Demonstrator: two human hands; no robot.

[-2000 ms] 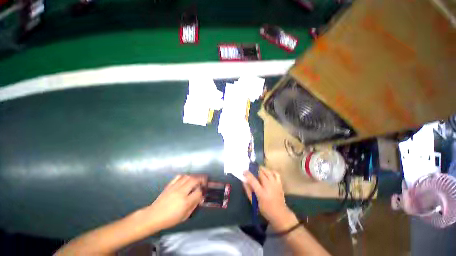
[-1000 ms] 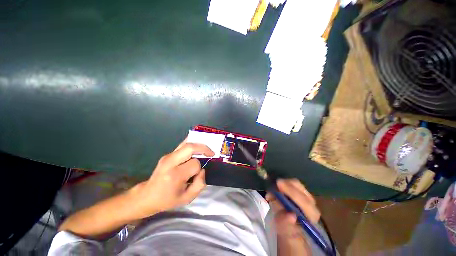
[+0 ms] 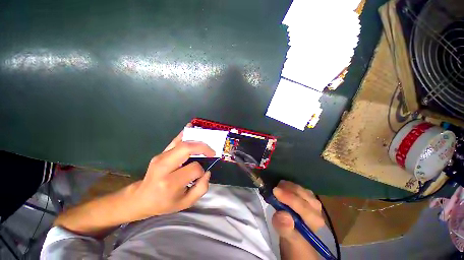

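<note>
A red-edged phone assembly (image 3: 250, 148) lies on the dark green bench top in front of me. A white LCD module (image 3: 207, 139) covers its left part, with the orange flex at its right edge. My left hand (image 3: 178, 175) presses on the LCD module and holds a thin solder wire (image 3: 214, 163) between its fingers, angled toward the joint. My right hand (image 3: 300, 205) holds the soldering iron (image 3: 305, 232) by its blue handle. The iron's metal barrel points up-left and its tip is at the flex joint. A faint wisp like smoke shows there.
Overlapping white LCD modules (image 3: 316, 51) lie beyond, right of centre. On the right are a cardboard mat (image 3: 358, 139), a white reel with a red band (image 3: 419, 148) and a black fan grille (image 3: 447, 58). The iron's black cord runs down right. Part of a pink fan (image 3: 454, 216) shows at the right edge.
The iron's tip has moved down-left from over the black area to the flex joint. Earlier, the right hand was by the LCD rows; the view has since shifted closer to the bench.
</note>
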